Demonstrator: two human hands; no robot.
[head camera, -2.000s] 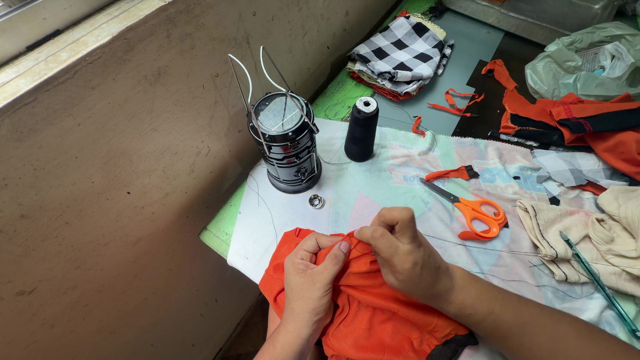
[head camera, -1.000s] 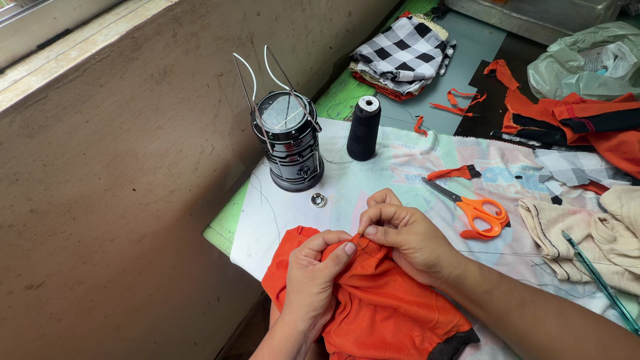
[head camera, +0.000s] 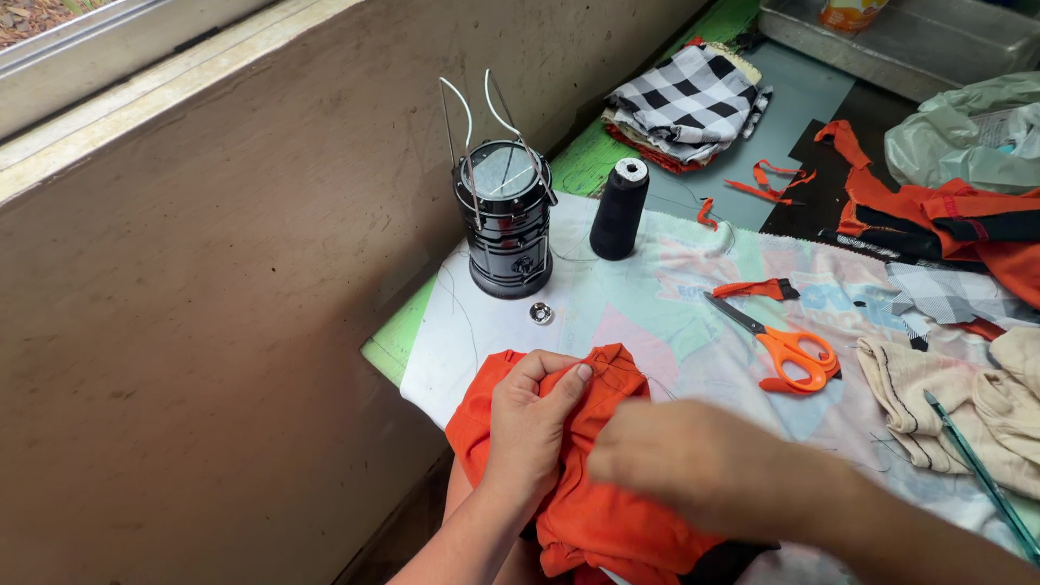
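My left hand (head camera: 532, 414) pinches the edge of an orange fabric piece (head camera: 634, 520) between thumb and fingers. Dark thread shows on the fabric just right of the thumb. My right hand (head camera: 682, 455), blurred, is over the right part of the fabric with its fingers curled; whether it holds anything is not visible. A small metal bobbin (head camera: 541, 313) lies above the left hand, in front of a black camping lantern (head camera: 509, 219). A cone of black thread (head camera: 620, 210) stands to the lantern's right. Orange-handled scissors (head camera: 784, 345) lie partly spread on the printed cloth.
A printed cloth (head camera: 691, 366) covers the green table (head camera: 398, 325) beside a wall. Folded checkered fabric (head camera: 691, 101), orange scraps (head camera: 768, 183), a plastic bag (head camera: 959, 134) and a metal tray (head camera: 894, 49) are farther back. Beige fabric (head camera: 918, 406) and a teal pen-like tool (head camera: 975, 463) lie right.
My right hand has come away from the left fingertips, down and to the right. The left hand still pinches the orange fabric.
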